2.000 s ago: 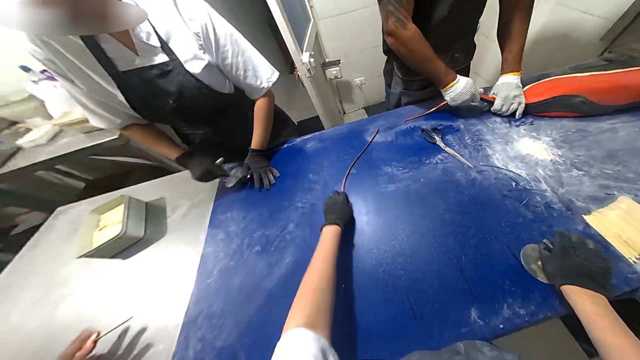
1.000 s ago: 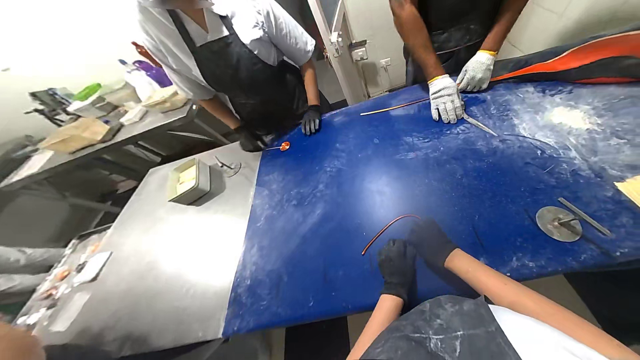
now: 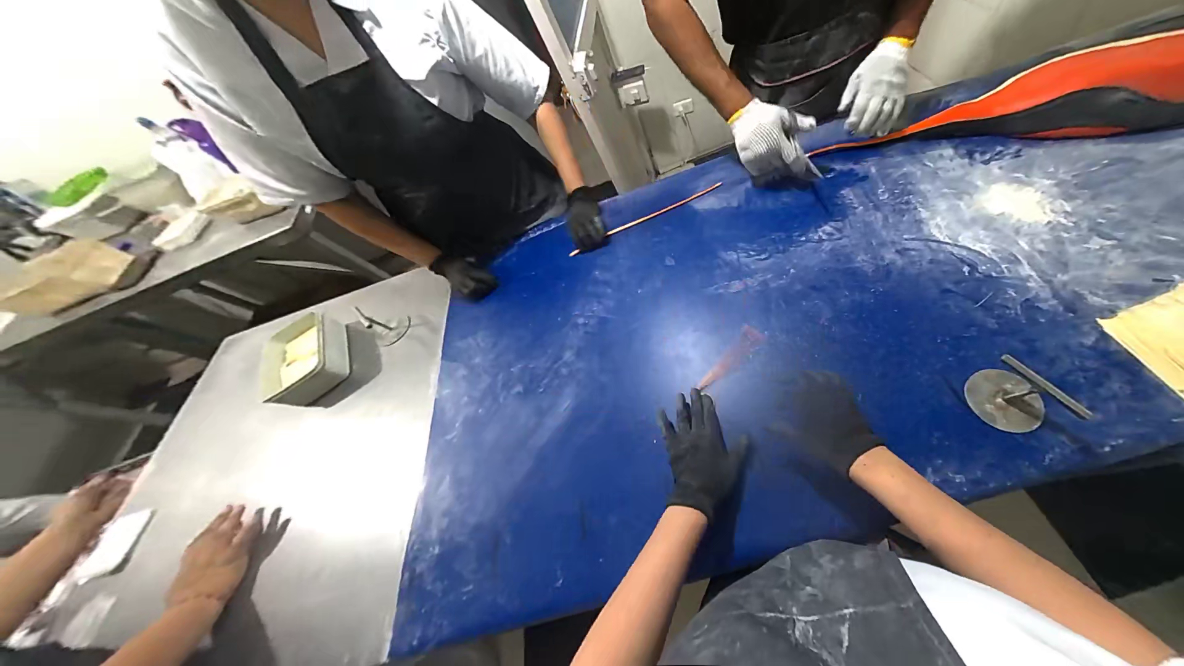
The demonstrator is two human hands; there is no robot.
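Observation:
My left hand (image 3: 698, 453), in a black glove, is palm down with fingers spread on the blue table surface (image 3: 536, 481). A thin reddish strand (image 3: 731, 356), blurred, runs from its fingertips away from me; whether it continues under the palm is hidden. My right hand (image 3: 823, 416), also black-gloved and blurred by motion, is to the right of the left hand, low over the surface; its fingers are unclear. Farther right lies a round metal disc with a handle (image 3: 1004, 400), beside a flat metal bar (image 3: 1045, 386).
Across the table, a black-gloved co-worker's hand (image 3: 585, 219) touches an orange strand (image 3: 661, 211). White-gloved hands (image 3: 772, 143) work by a large red-and-black striped roll (image 3: 1091, 88). Bare hands (image 3: 213, 555) are over the metal tabletop, near a metal tray (image 3: 335, 356). White powder (image 3: 1017, 202) and cream sheets (image 3: 1152, 338) lie right.
My right hand has left the metal disc and come beside my left hand. The reddish strand, curved and sharp before, is now a blurred streak. An orange strand now lies at the left co-worker's hand.

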